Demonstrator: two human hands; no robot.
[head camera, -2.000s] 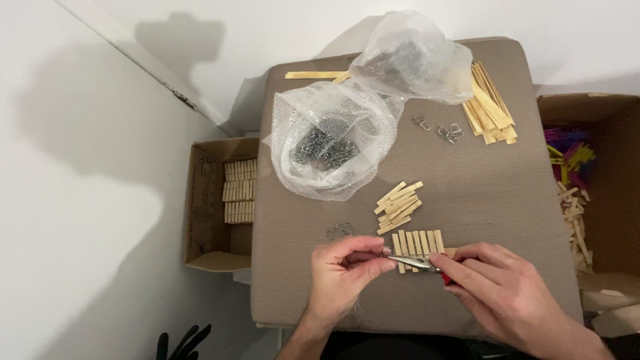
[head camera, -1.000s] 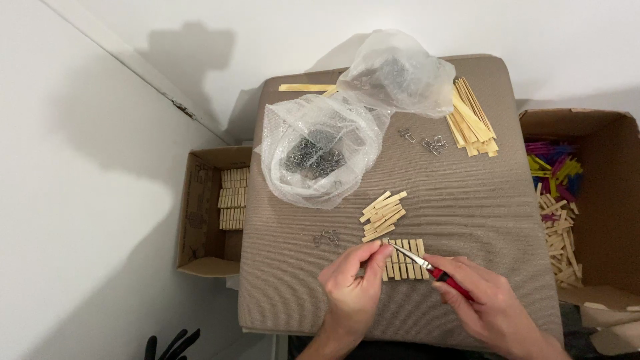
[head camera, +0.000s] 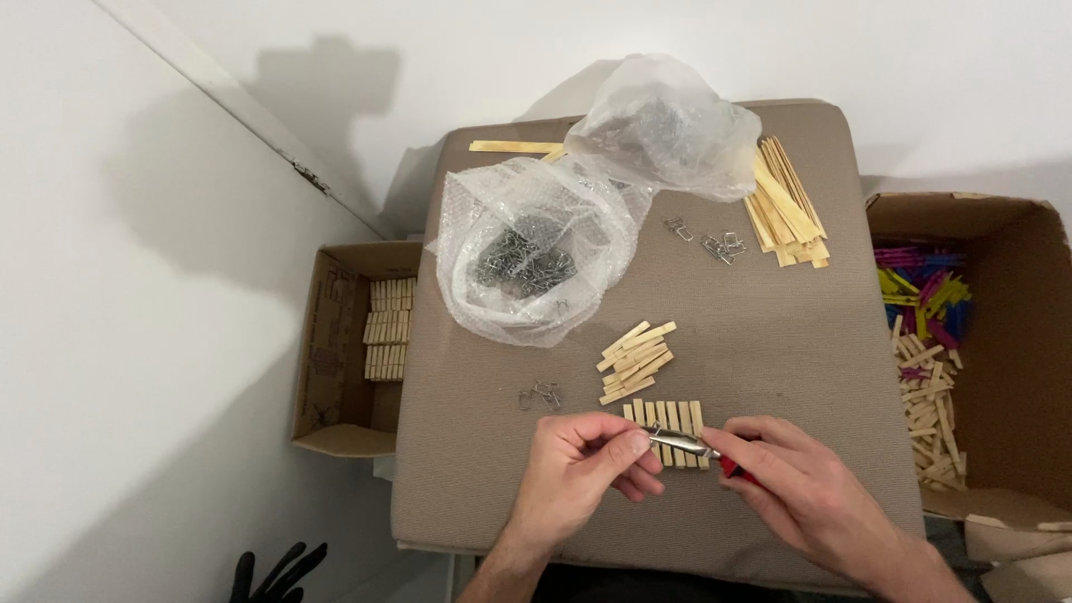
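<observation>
My right hand (head camera: 800, 486) is closed around the red handles of metal pliers (head camera: 680, 440), whose jaws point left. At the jaw tips my left hand (head camera: 590, 469) pinches something small, likely a wire spring, mostly hidden by the fingers. Just beyond and under the pliers lies a row of wooden clothespin pieces (head camera: 672, 412), side by side. A loose pile of wooden pieces (head camera: 636, 360) sits above that row. Several wire springs (head camera: 543, 394) lie left of the pile. More springs (head camera: 724, 245) rest farther back. An open bubble-wrap bag (head camera: 544, 318) holds many springs.
All this lies on a brown fabric-covered surface (head camera: 469, 502). A second plastic bag (head camera: 670, 142) and wooden strips (head camera: 783, 209) are at the back. A cardboard box (head camera: 335, 444) with clothespins stands left; another box (head camera: 1005, 377) with coloured and wooden pieces stands right. A black glove (head camera: 280, 578) shows bottom left.
The pliers, angled down to the right a second ago, now lie closer to level between my hands. The piles and bags keep their places on the surface.
</observation>
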